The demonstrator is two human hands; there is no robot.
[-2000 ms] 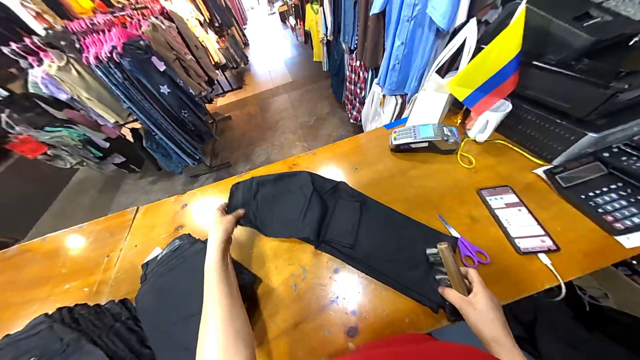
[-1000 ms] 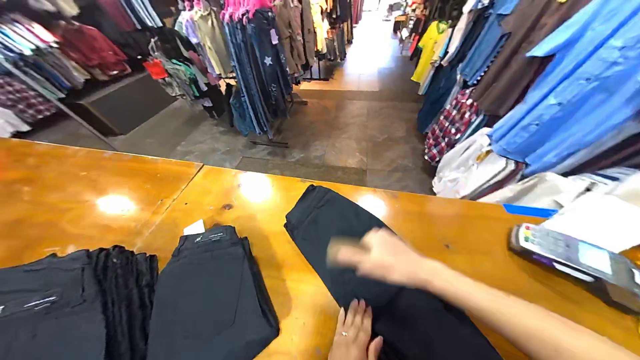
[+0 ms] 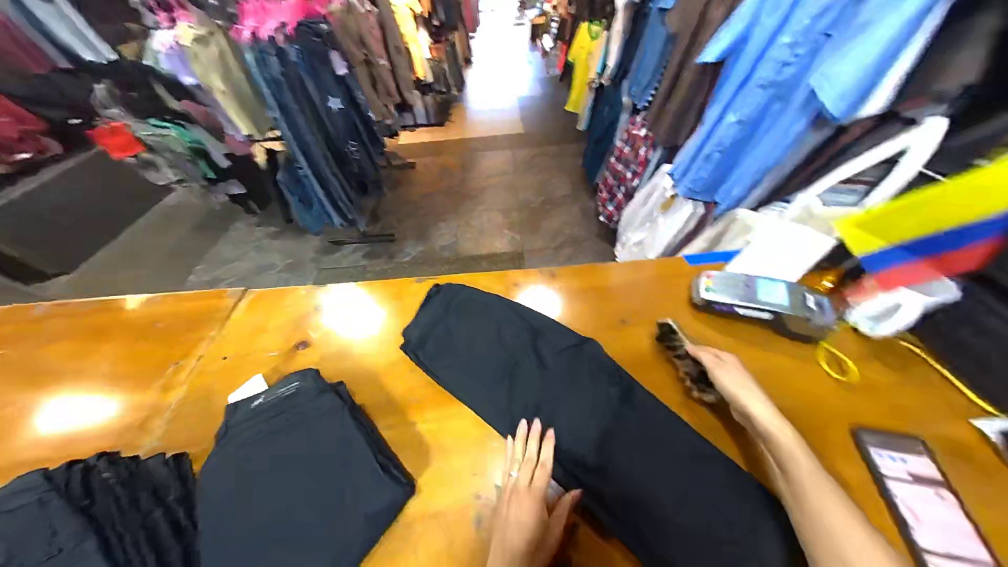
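Black trousers [image 3: 583,394], folded lengthwise, lie slantwise across the varnished wooden counter [image 3: 441,465]. My left hand [image 3: 529,488], with a ring on one finger, rests palm down at their near left edge; something pale shows partly under it, too hidden to name. To the right of the trousers, my right hand [image 3: 728,382] grips a brush [image 3: 687,362] with dark, mottled bristles, held just beside the fabric. Left of my left hand lies a folded pair of black trousers [image 3: 299,472] with a white tag [image 3: 247,389], and next to it a ruffled black garment [image 3: 118,504].
At the right of the counter are a card terminal [image 3: 762,302], a phone [image 3: 925,496] with its screen lit, a yellow cable [image 3: 836,364] and a yellow, blue and red flag [image 3: 937,224]. Racks of hanging clothes, with blue shirts [image 3: 756,118] and jeans [image 3: 307,134], stand beyond the counter's far edge.
My left hand has left the trousers' far-left end, where it was two seconds ago, for their near edge. My right hand, over the trousers one second ago, is now right of them with the brush.
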